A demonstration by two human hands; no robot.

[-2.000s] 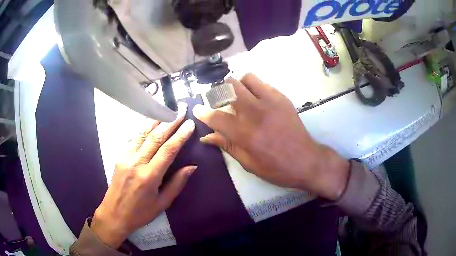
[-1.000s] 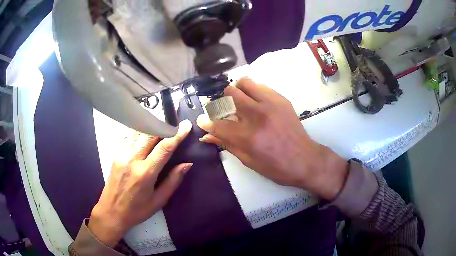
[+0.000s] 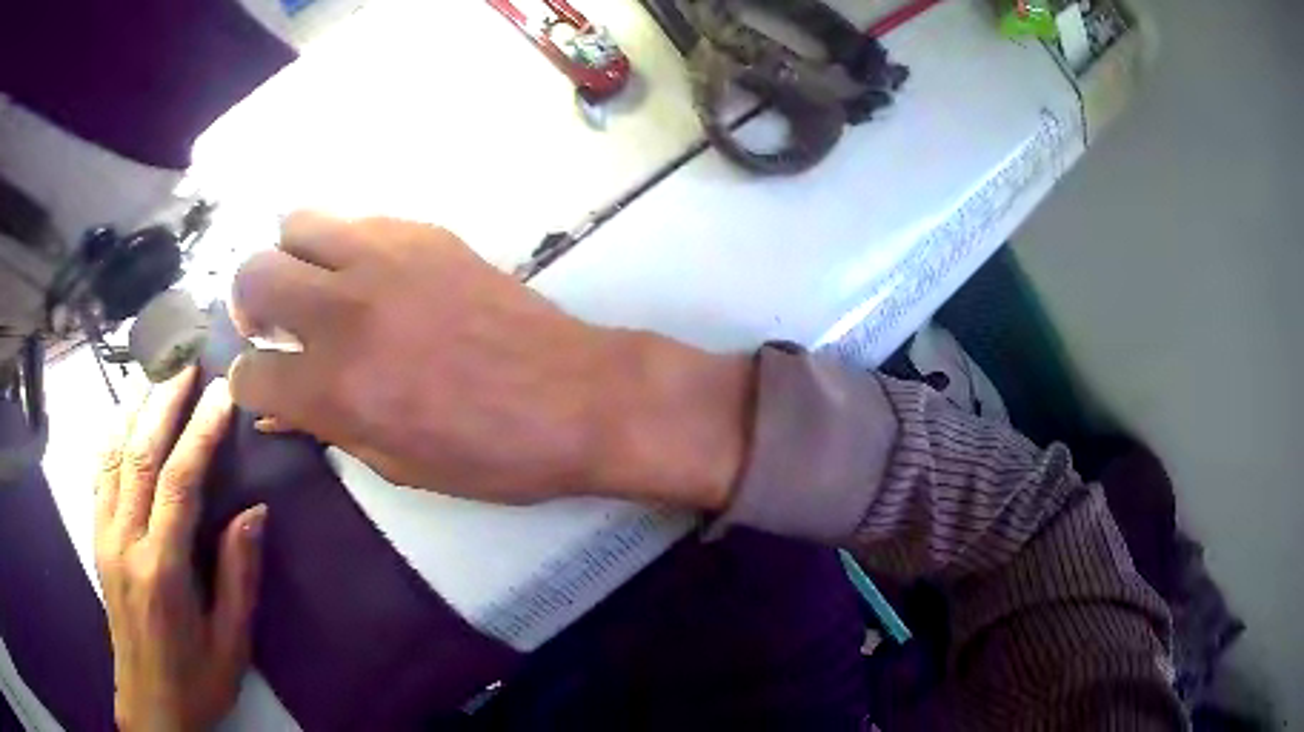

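A dark purple cloth strip point(image 3: 343, 586) runs from the needle area across the white machine table to its front edge. My left hand point(image 3: 172, 558) lies flat on the strip with its fingers apart, at the left. My right hand point(image 3: 429, 358) is beside the presser area with curled fingers, its fingertips at the cloth's far end. Glare and the fingers hide whether it pinches anything. The pale ribbed cylinder point(image 3: 169, 336) is just left of the right fingertips. The dark needle mechanism point(image 3: 122, 272) shows at the left; the needle tip cannot be made out.
Dark-handled shears point(image 3: 779, 86) and small red snips point(image 3: 579, 50) lie at the back of the white table point(image 3: 687, 272). A ruler scale runs along its front edge. Another purple piece point(image 3: 43, 572) lies at the far left. Purple cloth point(image 3: 143, 72) shows at the upper left.
The view has swung right, so the machine head is mostly out of the picture. My right hand's fingers are more curled beside the ribbed cylinder. My left hand stays on the strip.
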